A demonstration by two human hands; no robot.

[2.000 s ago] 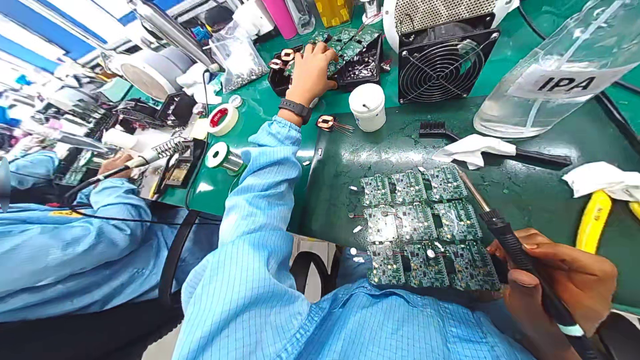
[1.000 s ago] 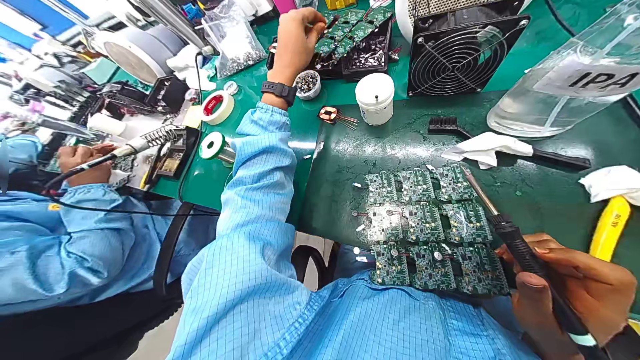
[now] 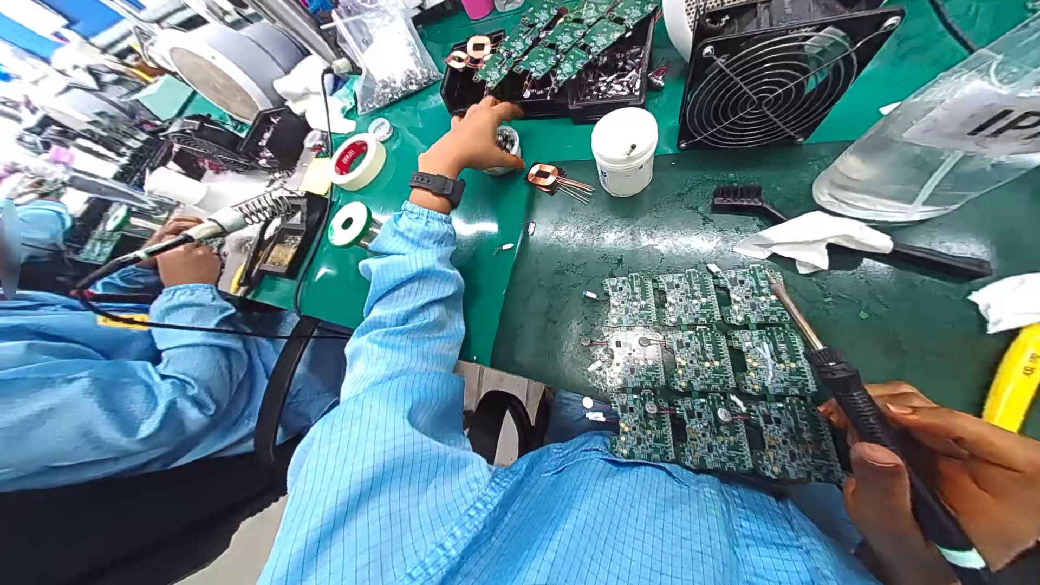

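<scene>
My right hand [image 3: 934, 463] is closed around a soldering iron [image 3: 845, 390], whose tip lies near the upper right corner of a panel of green circuit boards [image 3: 703, 366] on the dark mat. My left hand [image 3: 475, 142], with a black watch at its wrist, is over a small cup of tiny parts [image 3: 505, 142]; its thumb and fingers are spread around the cup, and whether they touch it is unclear. Beside it lies a copper coil with wire leads [image 3: 546, 177]. More green boards [image 3: 561, 41] rest on black trays [image 3: 532, 101] behind the hand.
A white tub [image 3: 624, 154], a fan with a wire guard [image 3: 764, 97], a black brush [image 3: 738, 198], a white cloth [image 3: 812, 237] and a clear bottle [image 3: 902, 162] stand or lie behind the panel. Tape [image 3: 357, 161] and a solder spool [image 3: 350, 225] are left. A co-worker's hand [image 3: 188, 256] is farther left.
My left hand has come back from the boards on the black trays toward me, to the small cup. My right hand still holds the soldering iron near the panel.
</scene>
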